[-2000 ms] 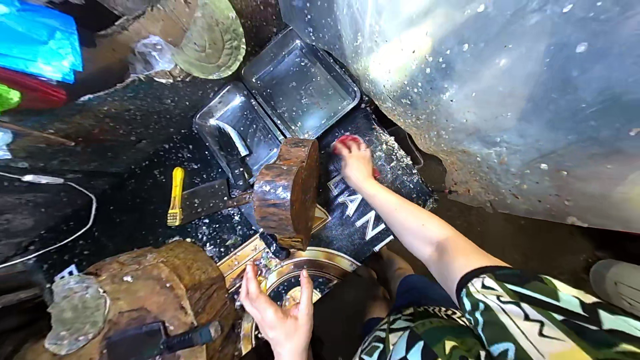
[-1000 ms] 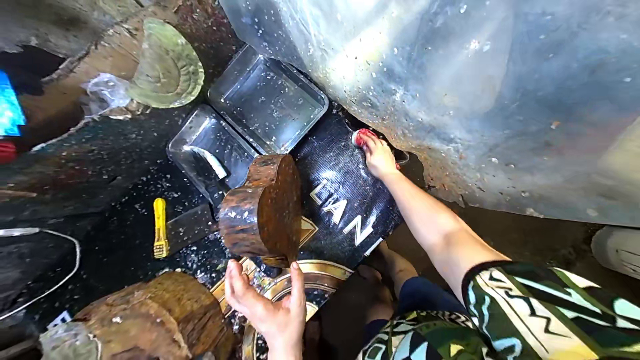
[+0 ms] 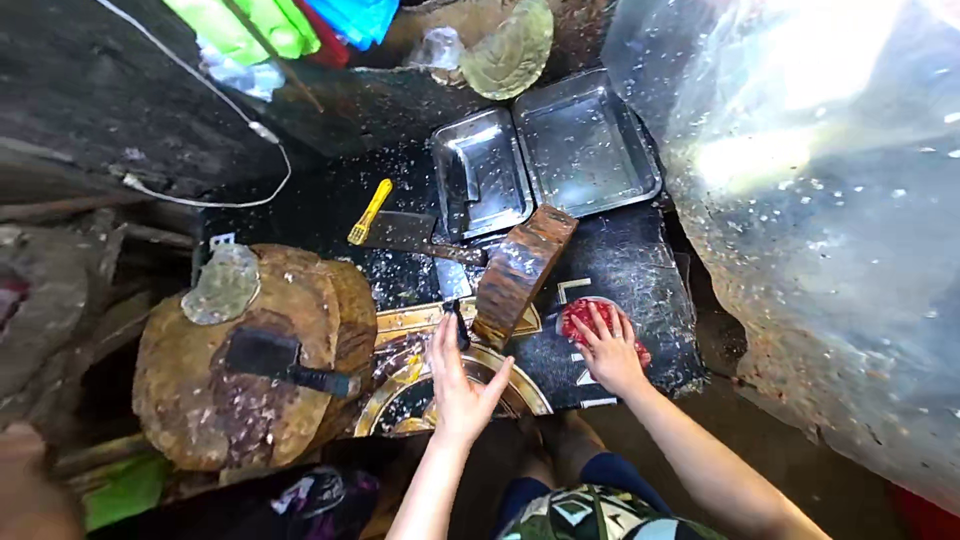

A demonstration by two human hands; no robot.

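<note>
My right hand (image 3: 611, 356) lies palm down on a red cloth (image 3: 581, 315) with a pale edge, pressed on the black printed table cover (image 3: 622, 255). My left hand (image 3: 466, 382) is raised with its fingers apart, holding nothing. Just beyond it a thick wooden block (image 3: 523, 274) stands on its edge, its bark-like side facing up. By my left fingertips is the black handle of a knife (image 3: 453, 281) with a pale blade. A cleaver (image 3: 401, 231) with a dark wooden handle lies left of the block, and a yellow-handled brush or scraper (image 3: 370, 212) touches its blade.
Two metal trays (image 3: 589, 150) (image 3: 484, 169) lie at the back. At left a round chopping block (image 3: 247, 405) bears a second cleaver (image 3: 262, 352) and a flat pale piece (image 3: 223, 285). A plastic sheet (image 3: 840, 225) hangs at right. Another person's blurred arm (image 3: 30, 480) is at lower left.
My right hand, with the red cloth, has moved over the table cover towards its near edge and now covers part of the printed letters. The view has swung left.
</note>
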